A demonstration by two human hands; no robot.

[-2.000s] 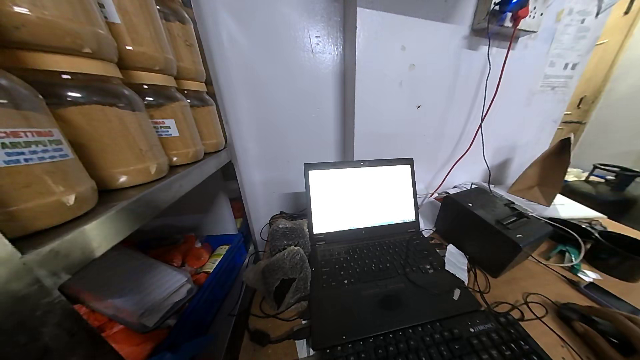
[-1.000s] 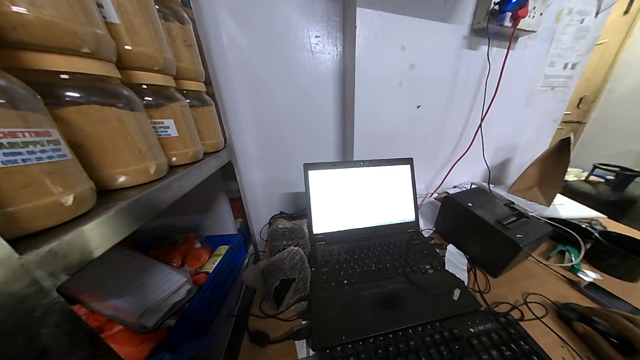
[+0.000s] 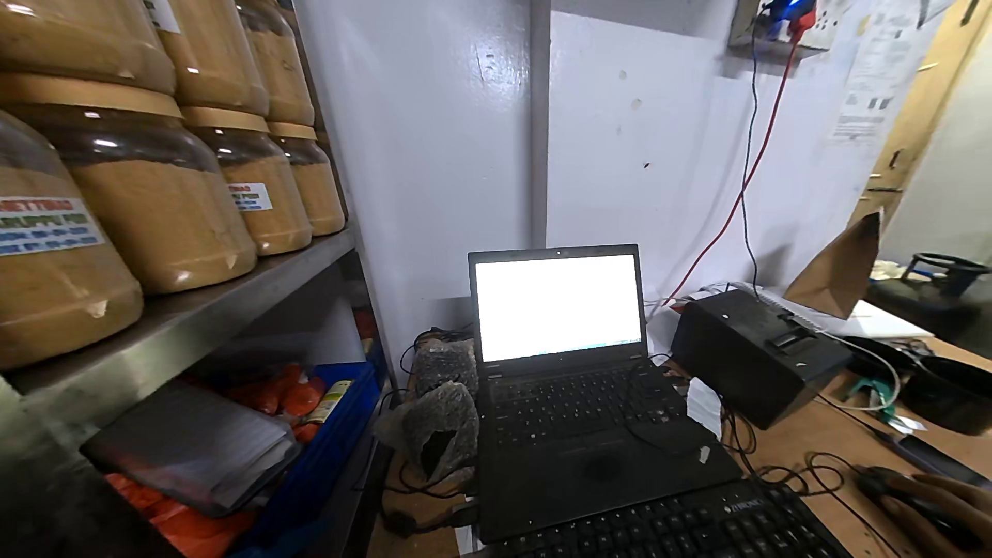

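My right hand (image 3: 934, 508) rests over a black computer mouse (image 3: 883, 484) at the lower right edge, its fingers lying along the mouse. My left hand is out of view. A black laptop (image 3: 589, 465) stands open at the centre, its screen (image 3: 558, 306) a bright white in which little can be made out. In front of it, partly overlapping its near edge, a black external keyboard (image 3: 666, 531) is cut off by the bottom of the view.
Large jars of brown powder (image 3: 155, 209) stand on a metal shelf (image 3: 287, 271) at left, above a blue crate (image 3: 325, 449). Right of the laptop are a black box (image 3: 759, 356), tangled cables, a phone (image 3: 942, 457) and a black bowl (image 3: 949, 391). A brown paper bag (image 3: 841, 267) stands behind.
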